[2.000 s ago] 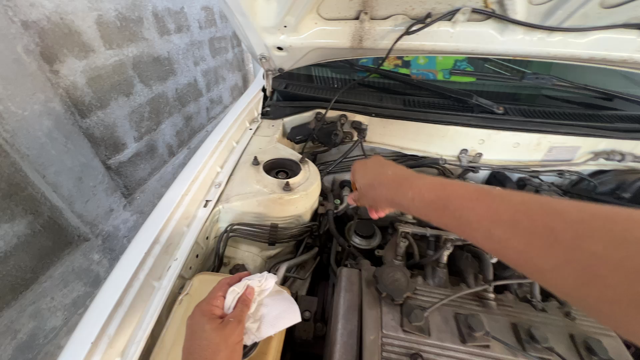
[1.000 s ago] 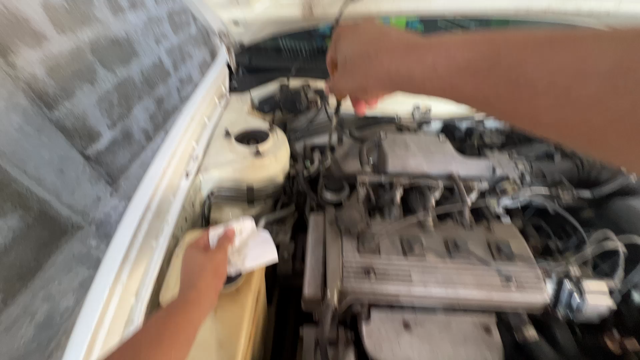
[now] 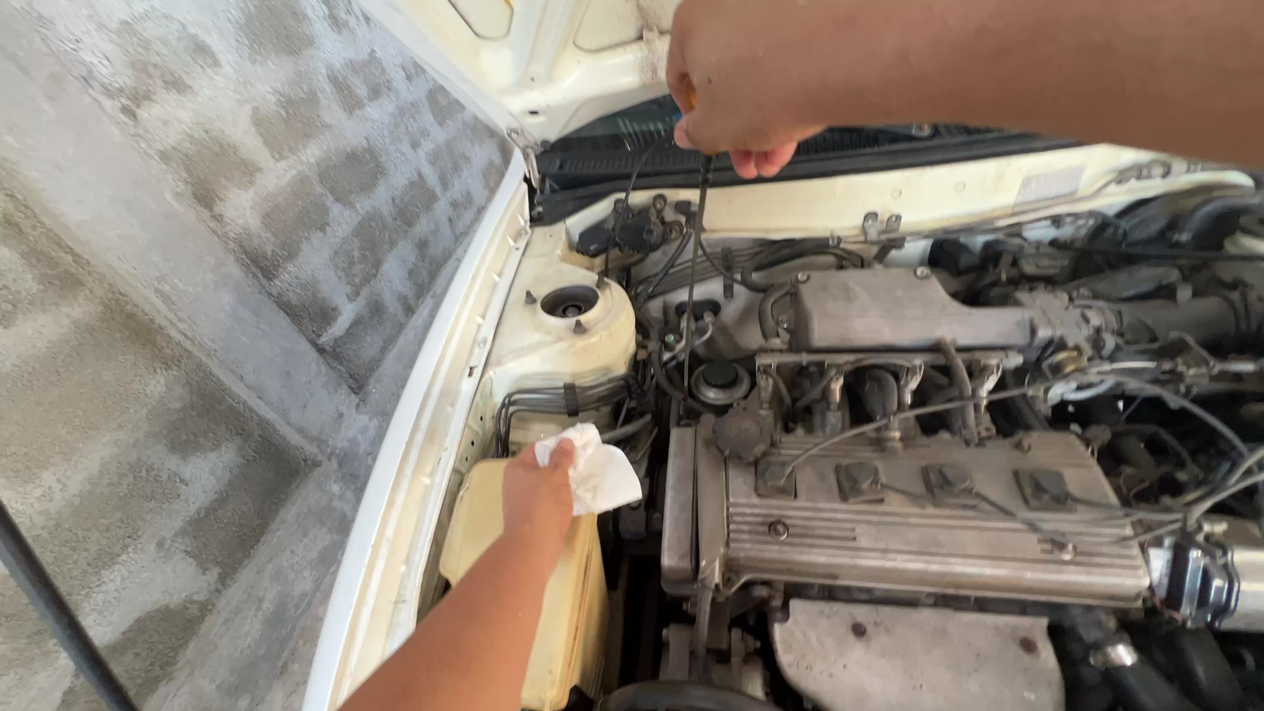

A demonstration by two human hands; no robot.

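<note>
Above the rear of the engine bay, my right hand [image 3: 736,94] is closed on the handle end of a dipstick [image 3: 693,267], with a bit of orange showing at the fingers. The thin rod hangs down from it beside the engine; its lower end is hard to make out among the hoses. My left hand [image 3: 541,489] pinches a crumpled white tissue [image 3: 597,474] over the yellowed plastic reservoir [image 3: 568,602]. Right of the tissue lie the engine's ribbed valve cover [image 3: 918,533] and its dark oil filler cap [image 3: 743,433].
The strut tower [image 3: 513,341] stands at the left of the bay, with metal lines below it. A white fender edge [image 3: 395,484] runs beside a concrete block wall [image 3: 326,148]. Overhead is the raised hood [image 3: 553,49]. Spark plug leads [image 3: 879,425] cross the engine.
My right hand has risen from low beside the engine, and a long thin rod now shows beneath it. My left hand still holds the tissue. The view has shifted.
</note>
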